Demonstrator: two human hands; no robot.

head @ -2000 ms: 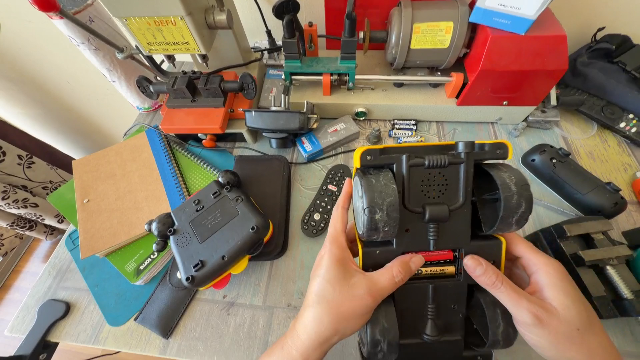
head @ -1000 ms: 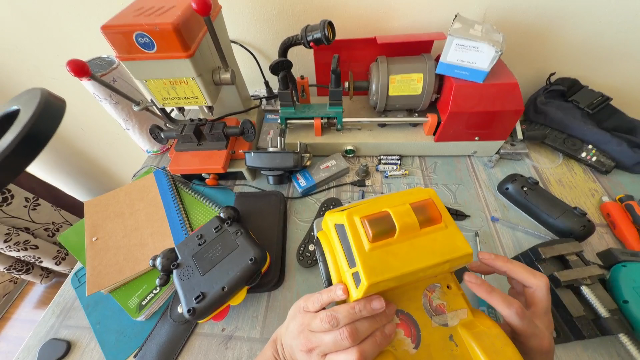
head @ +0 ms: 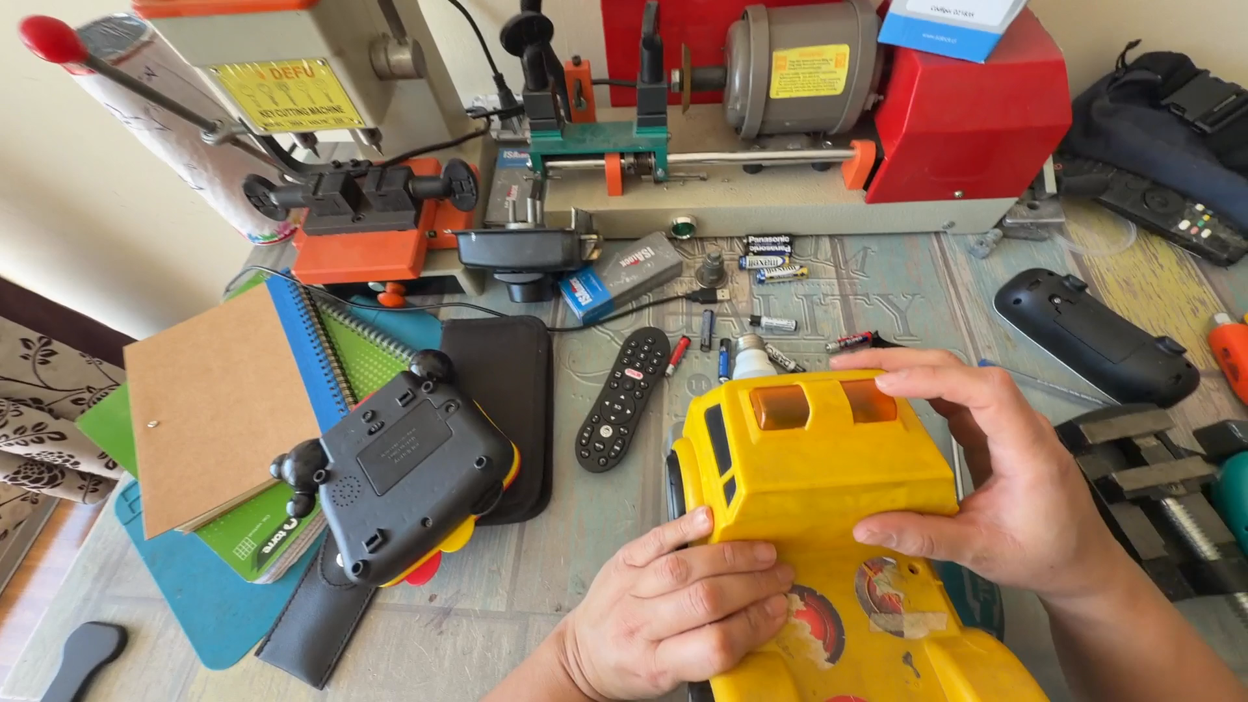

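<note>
A yellow plastic toy truck (head: 838, 487) with two orange translucent roof windows and worn round stickers stands right way up at the lower centre right. My left hand (head: 682, 604) lies on its near left side, fingers bent over the body behind the cab. With thumb and fingers spread, my right hand (head: 1004, 468) holds the cab's right side. The truck's underside is hidden. Just beyond the cab lie several loose batteries (head: 773, 323) and a light bulb (head: 751, 356). A black remote control (head: 621, 400) lies to the left of the cab.
Two key cutting machines (head: 780, 195) stand along the back. Notebooks (head: 219, 400), a black-backed toy (head: 419, 468) and a black case (head: 517, 429) lie at left. A metal vise (head: 1150, 487) and a black game controller (head: 1097, 336) are at right; a box (head: 624, 273) lies behind the remote.
The truck was held with its underside and battery bay showing two seconds ago; now its yellow top faces up. My right hand has moved onto the cab since one second ago.
</note>
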